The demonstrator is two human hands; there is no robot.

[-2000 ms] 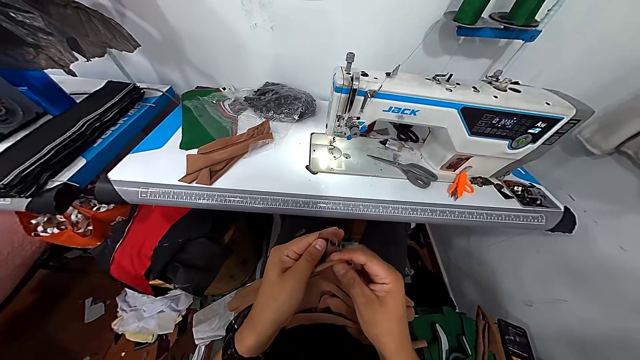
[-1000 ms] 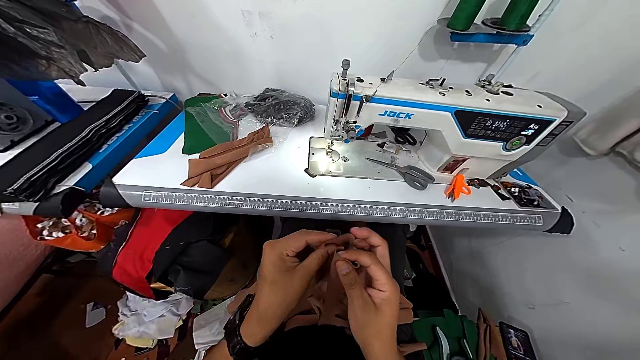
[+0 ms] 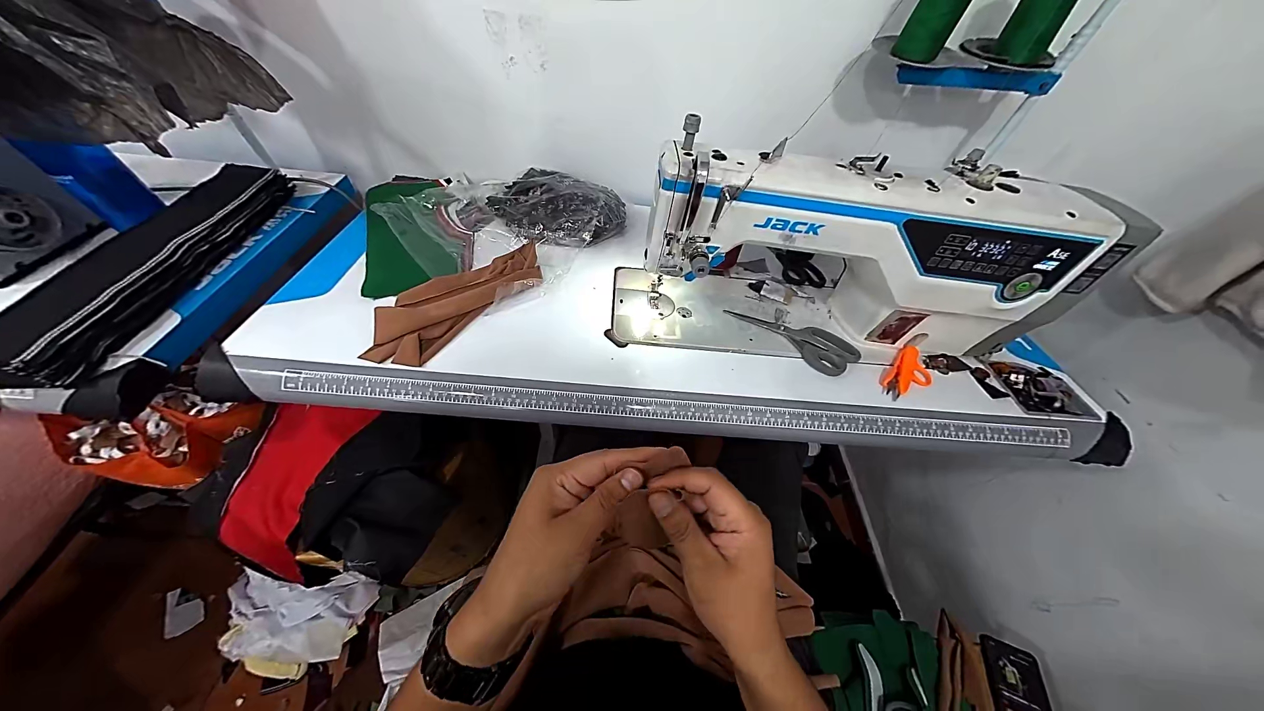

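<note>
Brown fabric (image 3: 642, 583) lies over the lap below the table. My left hand (image 3: 578, 518), with a dark watch on its wrist, pinches an edge of it between thumb and fingers. Close beside it, my right hand (image 3: 711, 533) pinches the same cloth, its thumb against the index finger. A small thing between the fingertips is too small to tell. Beyond the hands, on the table, stands a white and blue Jack sewing machine (image 3: 839, 217) with its lamp lit. Grey scissors (image 3: 810, 344) and orange thread snips (image 3: 906, 372) rest by its bed.
A measuring tape (image 3: 671, 407) runs along the table's front edge. Brown strips (image 3: 454, 306), green cloth (image 3: 410, 237) and a plastic bag of dark material (image 3: 558, 207) lie left of the machine. Green thread cones (image 3: 931, 30) stand above. Fabric piles and an orange bag (image 3: 178, 444) sit below.
Both hands stay together at the brown fabric while their fingers shift. The right fingers, more raised a second ago, are now lower and curled in. The things on the table have not moved.
</note>
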